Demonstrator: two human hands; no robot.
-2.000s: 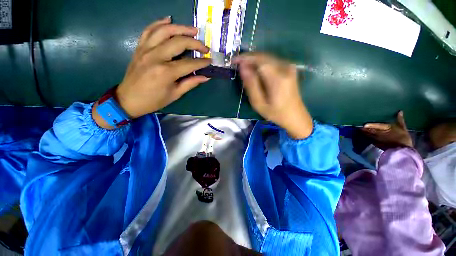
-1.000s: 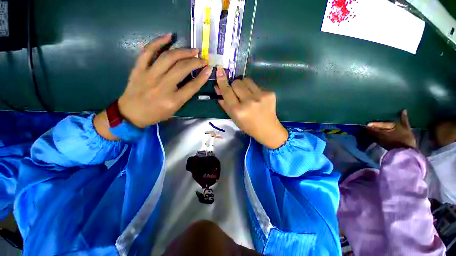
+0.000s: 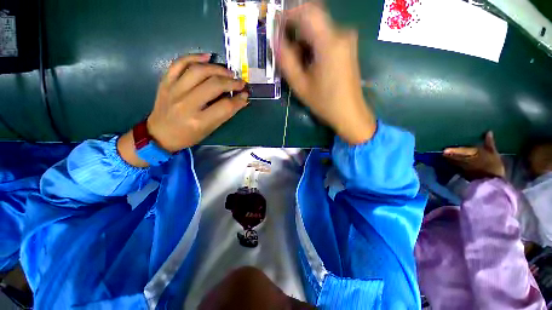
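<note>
The open phone (image 3: 253, 45) lies on the green mat at the top centre, its far end cut off by the picture's edge. A yellow strip (image 3: 244, 42) and a dark strip (image 3: 261, 45) run along its inside. A black module (image 3: 262, 91) sits across its near end. My left hand (image 3: 197, 100) rests with its fingertips on the phone's near left corner. My right hand (image 3: 321, 66) is blurred over the phone's right edge, fingers bent; whether it holds something cannot be told.
A white card (image 3: 445, 30) with red specks lies at the upper right, beside a white rail (image 3: 523, 24). A black box (image 3: 18, 36) and a cable (image 3: 42, 79) are at the left. Another person's hand (image 3: 475, 158) and pink sleeve are at the right.
My right hand has moved from the phone's near end up along its right side. My left hand has stayed by the near left corner. The black module now shows uncovered.
</note>
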